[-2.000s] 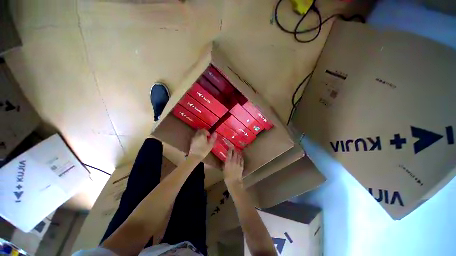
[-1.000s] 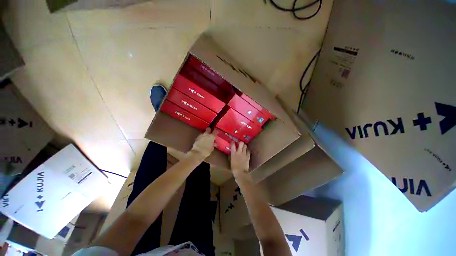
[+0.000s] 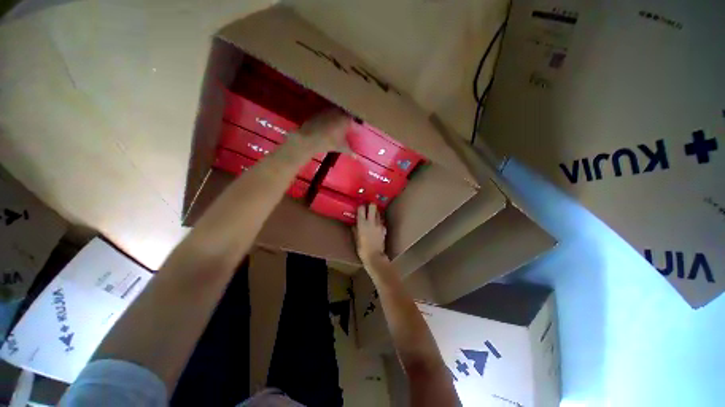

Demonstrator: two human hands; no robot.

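Note:
An open tan carton [image 3: 429, 208] stands in front of me, tilted in view, with dark handwriting on its far side. Red product boxes [image 3: 350, 175] lie in it in two groups of rows, with a dark gap between them. My left hand [image 3: 326, 131] reaches over the boxes to the far middle of the carton; its fingers are blurred and partly hidden, so its hold cannot be told. My right hand [image 3: 370, 230] rests with its fingertips on the near edge of the nearest red box.
A second open carton [image 3: 485, 238] adjoins on the right. A large printed carton [image 3: 628, 103] lies at the right, with a black cable [image 3: 483, 79] beside it. White-lit cartons stand at the lower left [image 3: 75, 318] and lower right [image 3: 485, 358]. My dark-trousered legs are below.
My left hand has moved from the near red boxes to the far middle of the carton. My right hand stays at the near box. The carton appears larger and closer.

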